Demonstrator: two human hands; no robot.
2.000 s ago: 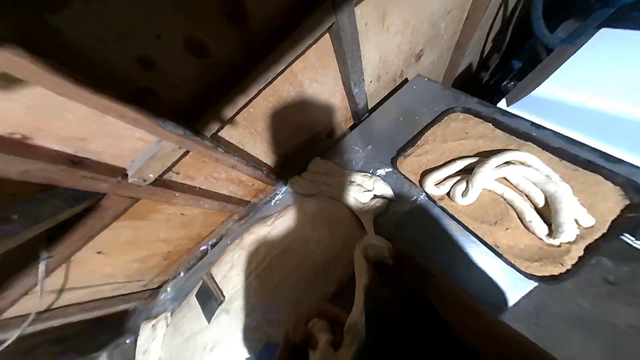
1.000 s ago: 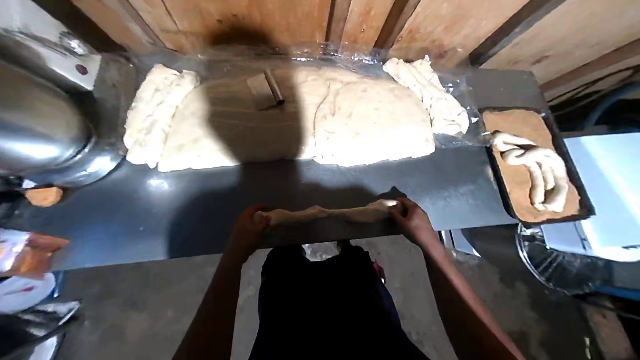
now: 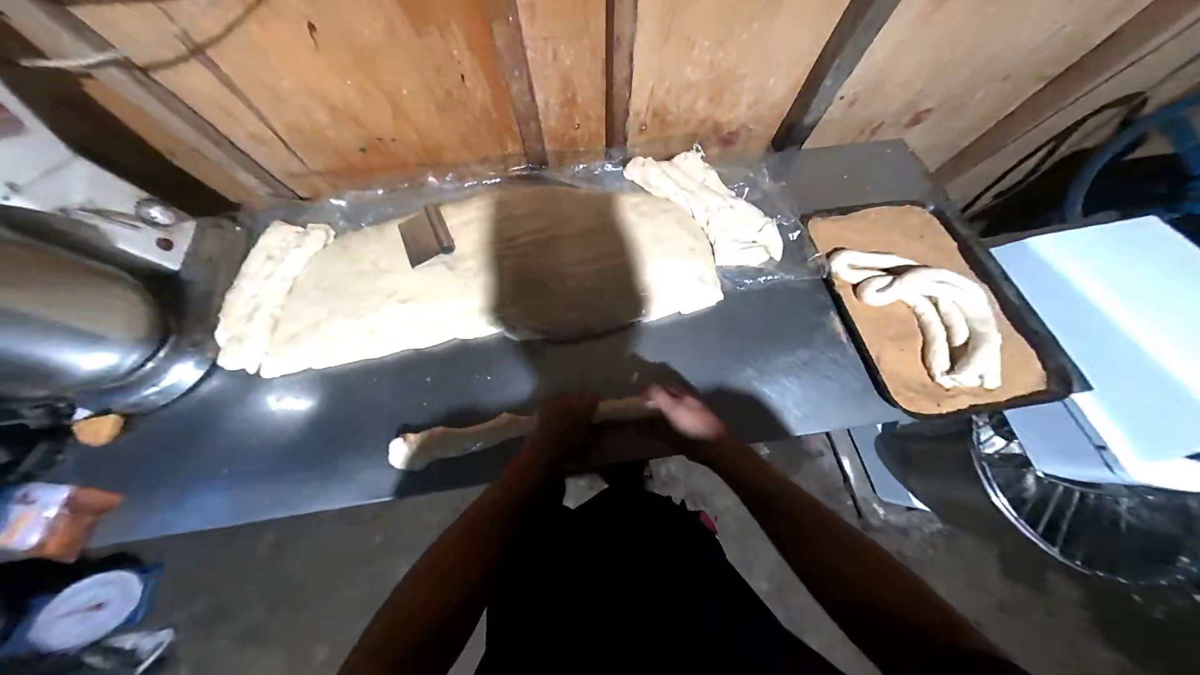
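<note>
A long strip of dough (image 3: 459, 439) lies along the near edge of the dark metal table (image 3: 375, 394). My left hand (image 3: 565, 422) rests on its middle, in shadow, so its fingers are hard to make out. At the strip's right end, my right hand (image 3: 686, 417) touches the dough with fingers extended. Beyond them a large slab of dough (image 3: 394, 305) lies on clear plastic, with a dough scraper (image 3: 427, 236) on top. Folded dough pieces lie at its left end (image 3: 267, 295) and right end (image 3: 722, 216). Dough ropes (image 3: 970, 319) lie in a crumb-lined tray (image 3: 867, 370) at right.
A wooden wall (image 3: 412, 84) backs the table. At left are a large metal bowl (image 3: 75, 314), a packet (image 3: 70, 520) and a dial scale (image 3: 89, 609). A white board (image 3: 1116, 319) and a wire-guarded fan (image 3: 1087, 516) are at right.
The view has swung back over the table. One second ago my hands held the strip by both ends; now my left hand is at its middle, and the strip's left end lies free on the table.
</note>
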